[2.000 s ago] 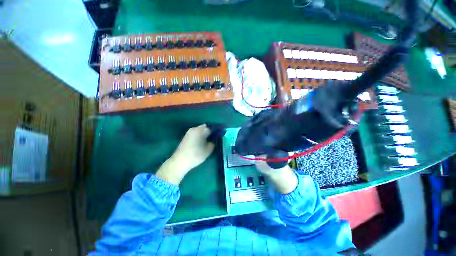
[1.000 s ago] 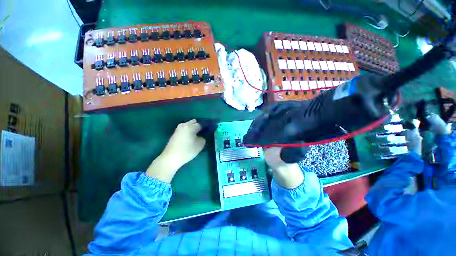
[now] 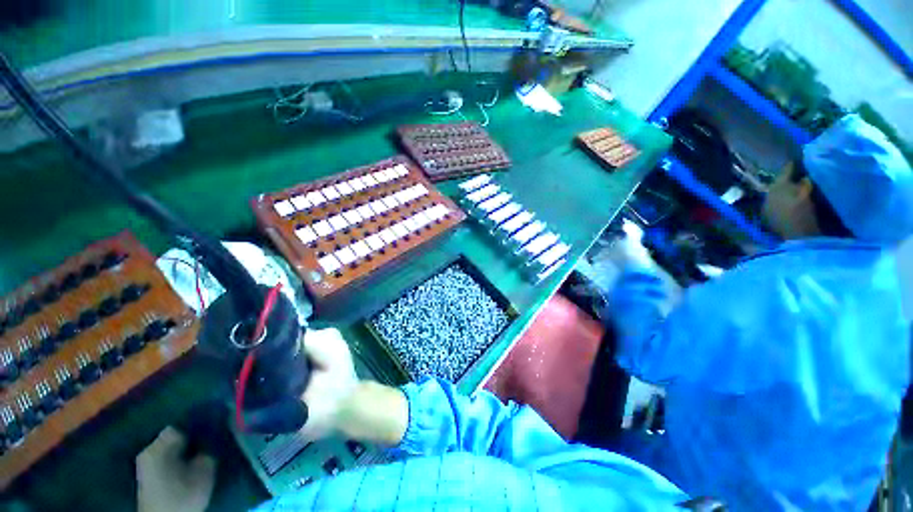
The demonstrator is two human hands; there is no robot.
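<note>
My right hand (image 3: 335, 385) is around the black electric screwdriver (image 3: 255, 350), which stands over the pale teal fixture (image 3: 285, 460). The fixture is partly hidden by my hand and sleeve; small black parts show in its slots. The screwdriver's tip is hidden. My left hand (image 3: 175, 470) is at the lower left beside the fixture, in shadow and blurred; its fingertips merge with dark coverings, and whether they hold anything is unclear. The screw bin (image 3: 440, 320), heaped with small silver screws, lies to the right of the fixture.
Brown tray with black leaded parts (image 3: 80, 340) at left, white cloth (image 3: 240, 262) beside it. Tray with white pieces (image 3: 365, 225), darker tray (image 3: 455, 150), white-silver strips (image 3: 516, 225), small tray (image 3: 608, 148) farther off. A person in blue (image 3: 791, 350) at right; red-pink bin (image 3: 551, 355) below the edge.
The view has swung right and up, so the bench appears tilted and the fixture sits lower left. The person at right now shows from the head down. My right hand still holds the screwdriver.
</note>
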